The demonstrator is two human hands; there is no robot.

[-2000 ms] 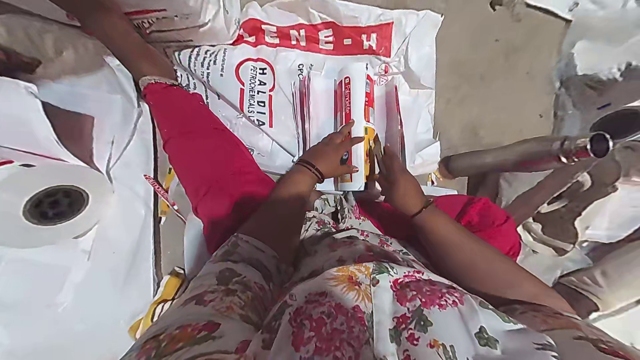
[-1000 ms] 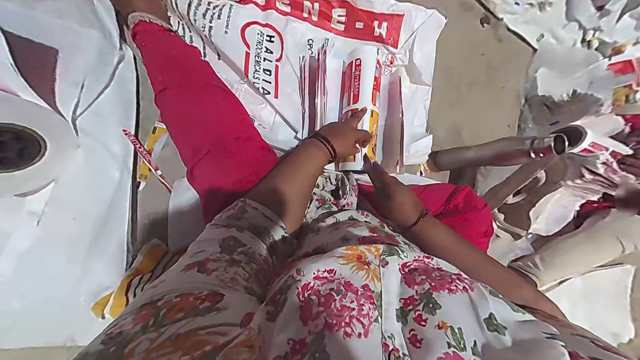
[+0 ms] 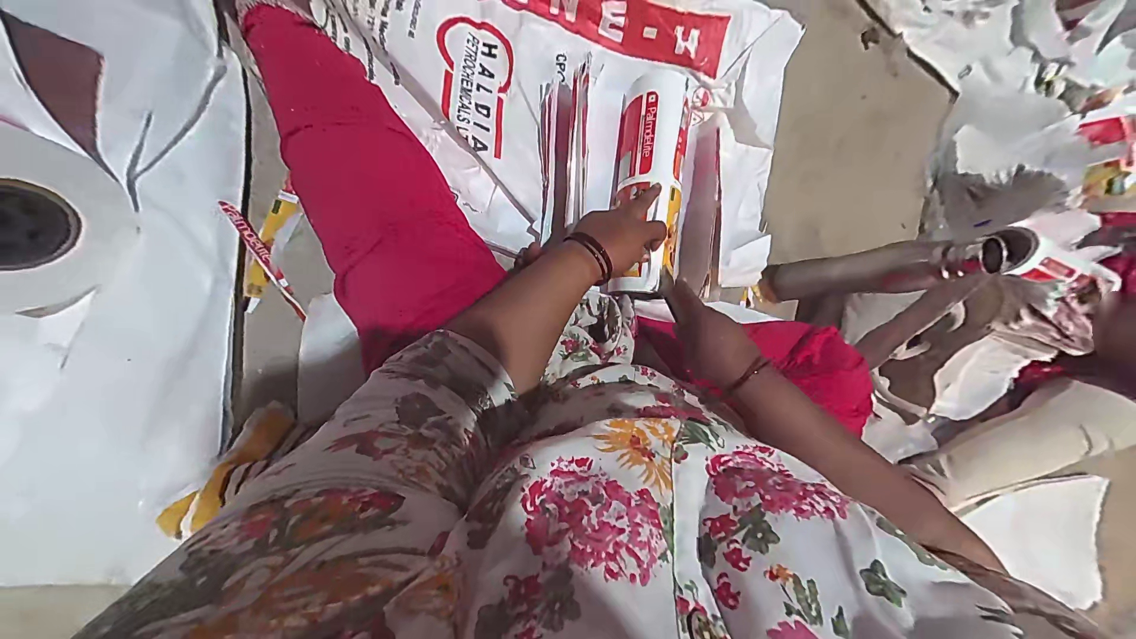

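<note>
A printed white, red and yellow sheet or stack (image 3: 646,133), its long edges curved, lies lengthwise on a white woven sack (image 3: 524,177). My left hand (image 3: 621,238) rests on its lower half, index finger stretched along it and thumb apart. My right hand (image 3: 706,337) is at its lower right corner, fingers pointing up toward the edge. Something thin and dark shows by those fingertips; whether they grip it is unclear. Narrow strips in stacks lie left of the printed piece (image 3: 564,155) and right of it (image 3: 704,209).
A large white roll with a dark core (image 3: 35,222) is at the left. A printed strip (image 3: 259,257) and yellow-and-black cloth (image 3: 232,470) lie beside my leg. On the right, another person's arm (image 3: 874,271) is near a tube end (image 3: 1003,250) and scattered film scraps.
My right hand has moved down along the right edge of the printed piece to its lower corner. My left hand stays on the piece. The view has shifted somewhat.
</note>
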